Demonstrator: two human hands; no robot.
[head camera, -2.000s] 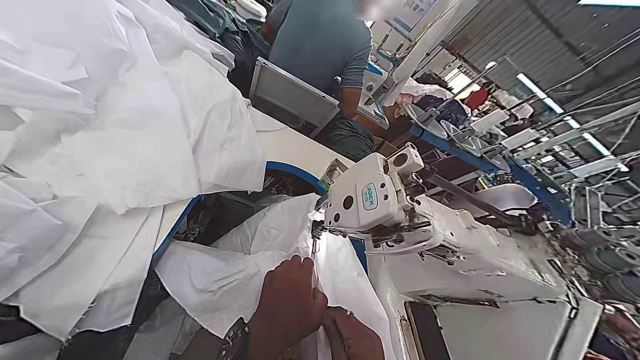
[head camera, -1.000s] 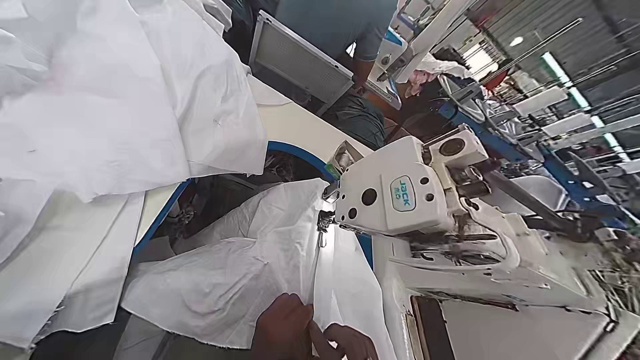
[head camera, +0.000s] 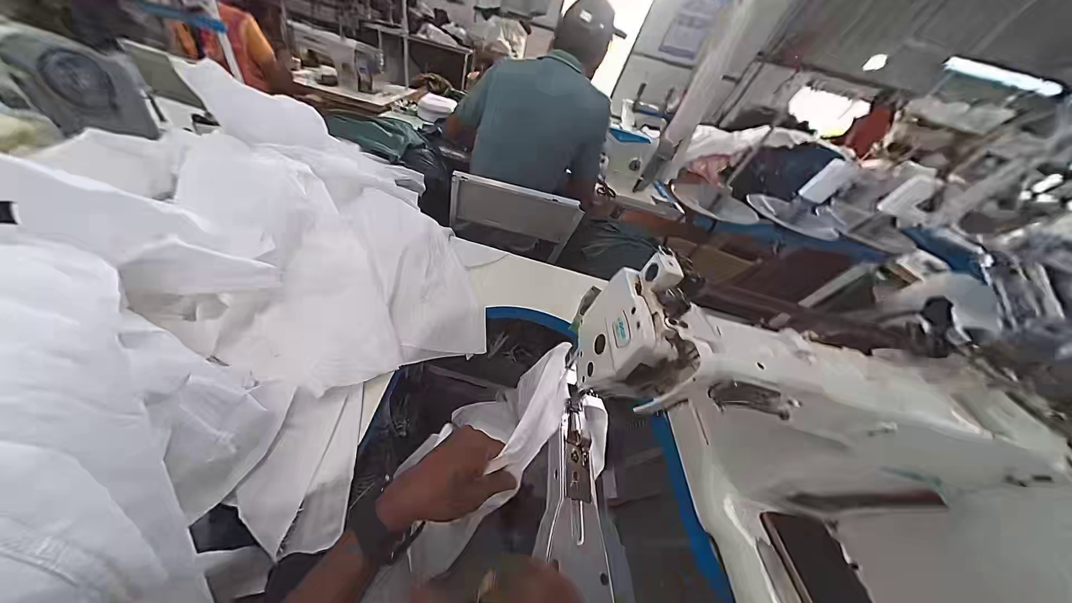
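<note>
My left hand, with a dark band at the wrist, grips a piece of white fabric just left of the sewing machine's narrow arm bed. The fabric runs up to the needle area under the white head of a Jack sewing machine, and a bit of it shows on the right side of the bed. My right hand is low at the bottom edge, blurred and cut off, so its fingers cannot be made out.
A large heap of white fabric pieces covers the table at left. A blue-edged cutout surrounds the arm bed. Beyond the table, a person in a cap sits on a chair at another machine. Another person in orange is farther left.
Both hands were together on the fabric in front of the needle; now the left holds it left of the bed and the right is lower. The arm bed is uncovered. The view has shifted.
</note>
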